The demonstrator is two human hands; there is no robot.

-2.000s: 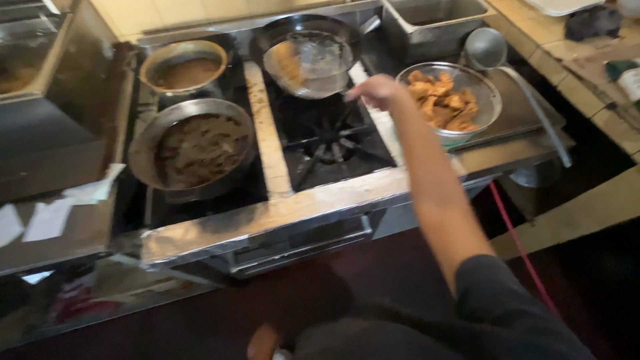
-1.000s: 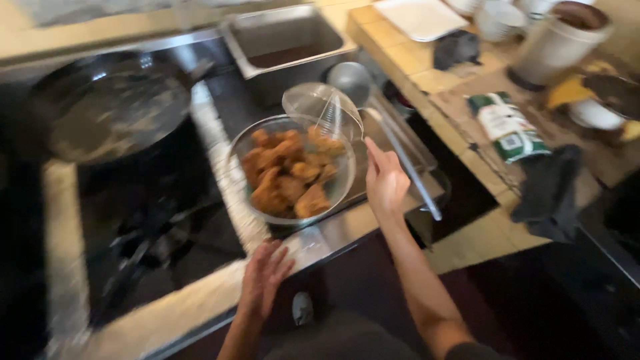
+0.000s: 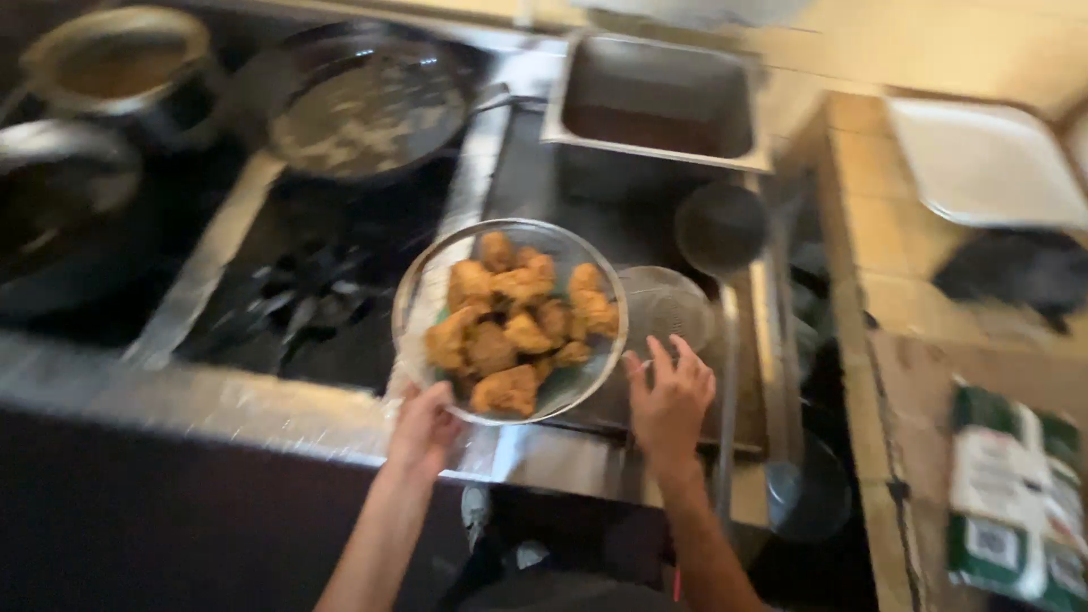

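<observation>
My left hand (image 3: pixel 425 429) grips the near-left rim of a clear round bowl (image 3: pixel 602 374), its thumb on the edge. Browned, fried-looking pieces of food (image 3: pixel 510 327) lie in the bowl, which is at the stove's front right. My right hand (image 3: pixel 673 387) is just right of the bowl with its fingers apart, at the near edge of a round mesh strainer (image 3: pixel 671 310). Whether its fingertips touch the strainer is blurred. A ladle (image 3: pixel 722 229) with a long handle lies farther right.
A wide pan (image 3: pixel 370 110) with liquid sits on the back burner, left of a rectangular steel container (image 3: pixel 663 102). Two pots (image 3: pixel 119 68) stand at the far left. An open burner grate (image 3: pixel 310 297) lies left of the bowl. A white tray (image 3: pixel 990 161) and a green-white packet (image 3: pixel 1016 501) rest at right.
My left hand, apart from the bowl one second ago, now holds its rim. The strainer, over the bowl's far-right edge then, now lies to its right. The view has shifted.
</observation>
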